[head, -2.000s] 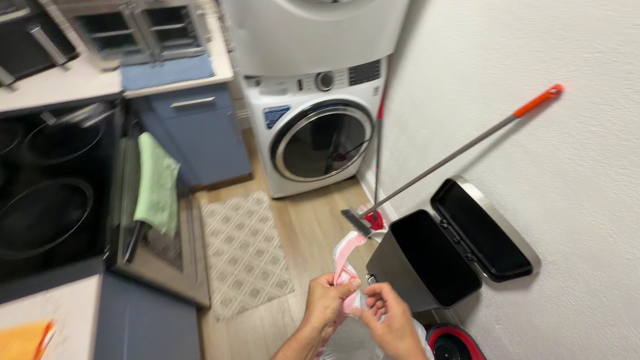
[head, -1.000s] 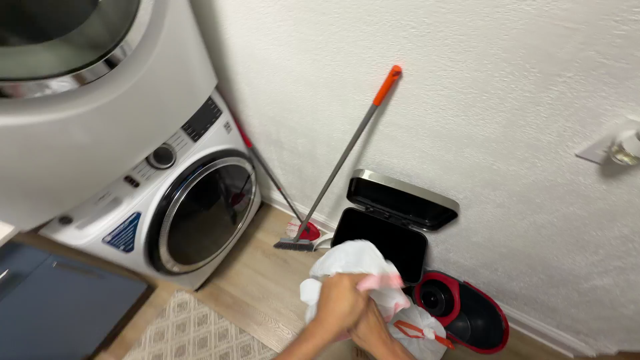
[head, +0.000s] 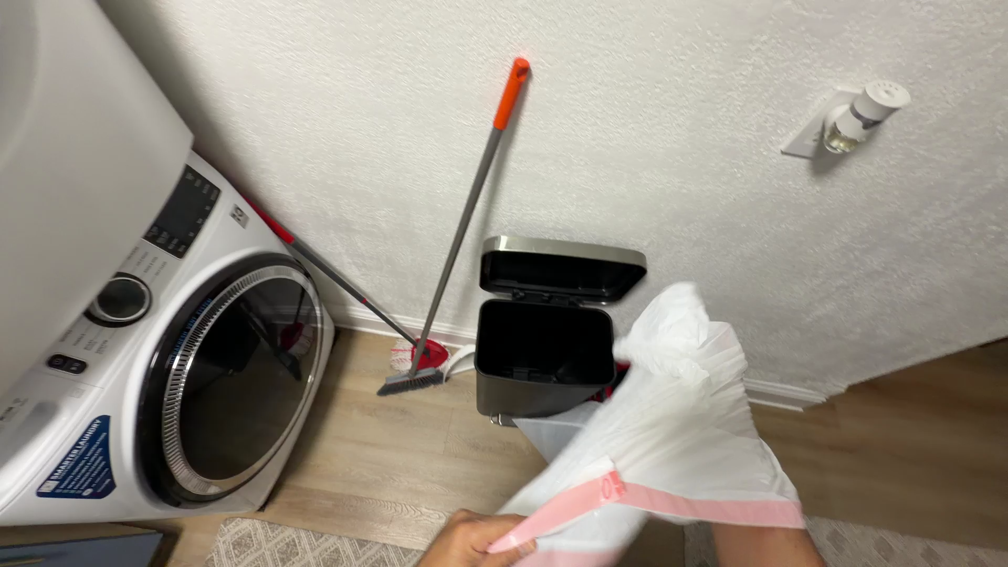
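Observation:
A white plastic drawstring trash bag (head: 685, 417) with a pink band spreads across the lower right, partly opened out. My left hand (head: 476, 542) pinches the band at the bottom center. My right hand (head: 760, 547) is mostly inside or behind the bag; only the wrist and forearm show, so its fingers are hidden. Beyond the bag stands a dark rectangular step trash can (head: 524, 398) against the wall. Its lid (head: 563, 268) is raised and the inside looks black. The bag overlaps the can's right side in view.
A broom (head: 472, 189) with an orange grip leans on the wall beside a red-handled mop (head: 339, 279). The front-loading laundry machine (head: 240, 378) fills the left. A plug-in air freshener (head: 858, 118) sits in a wall outlet. Patterned mats (head: 307, 545) lie on the wood floor.
The bag, bunched around my hands a second ago, is now spread wider. My right hand has gone inside or behind it. The view has swung right from the kitchen side.

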